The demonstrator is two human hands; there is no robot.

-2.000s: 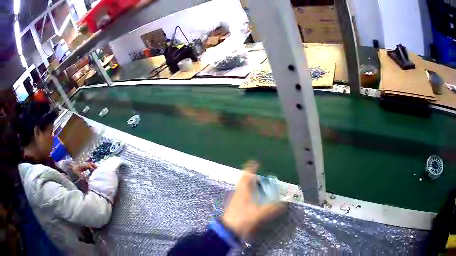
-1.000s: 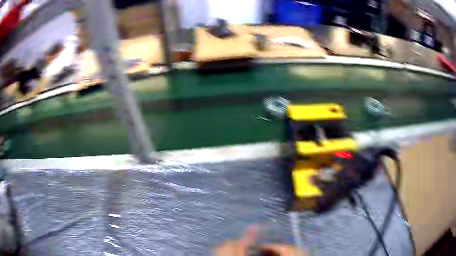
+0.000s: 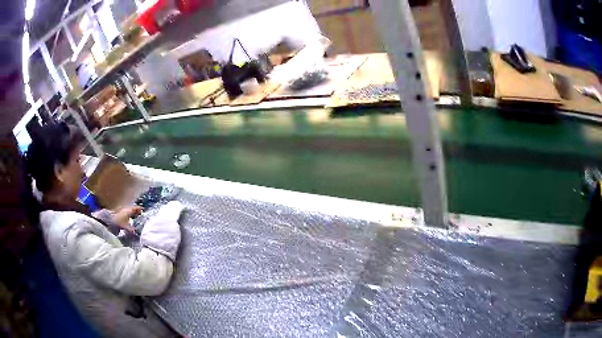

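Note:
Neither of my hands shows in the head view. The bench in front of me is covered in silvery, crinkled bubble wrap [image 3: 277, 264]. Beyond it runs the dark green conveyor belt [image 3: 317, 158]. A pale round slotted housing [image 3: 181, 160] lies on the belt at the left, with smaller, blurred pale parts behind it. Another housing [image 3: 592, 178] is partly visible at the right edge. The yellow and black screw feeder [image 3: 592, 284] is cut off by the right edge.
A person in a pale jacket [image 3: 109, 257] works at the left by a dark pile of small parts [image 3: 157, 195] and a cardboard carton [image 3: 111, 182]. A grey metal post [image 3: 422, 132] stands at the belt's near edge. Cardboard sheets [image 3: 525, 79] lie beyond the belt.
The view swung right to the feeder, then back left. The hand seen earlier over the bench, with a pale part at its fingers two seconds ago, is out of view.

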